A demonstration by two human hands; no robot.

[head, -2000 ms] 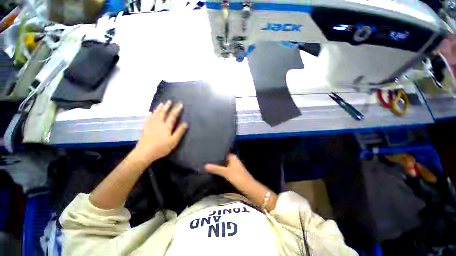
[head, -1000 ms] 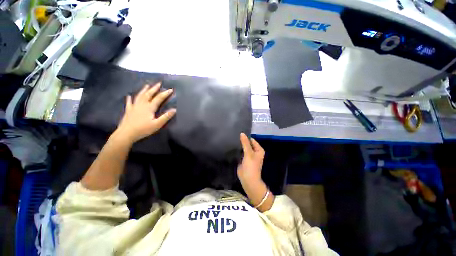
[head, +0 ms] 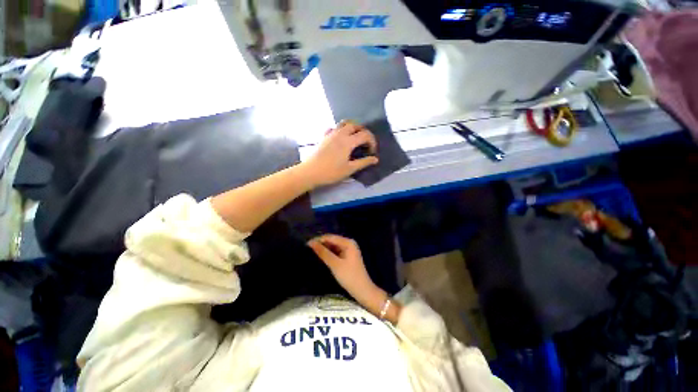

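Note:
A large dark grey cut panel (head: 191, 157) lies left of the needle and hangs over the table's front edge. A small dark grey cut piece (head: 356, 80) with a curved notch lies partly under the machine arm. My left hand (head: 344, 155) reaches across to the lower part of the small piece, fingers curled and thumb bent around its cloth. My right hand (head: 342, 262) is below the table edge, thumb and fingertips near the panel's dark lower right corner; whether they pinch it is hard to see. The white sewing machine head (head: 306, 19) stands above.
Green snips (head: 479, 142) and red and yellow loops (head: 561, 126) lie right of the machine. A folded dark bundle (head: 73, 103) lies at the left, partly against the panel. A blue crate (head: 624, 200) with dark cloth stands below right. Pink cloth (head: 667, 57) shows at upper right.
The panel was spread out leftwards under my left hand. My left hand then left it and crossed right to the small piece. My right hand moved lower. The view shifted right.

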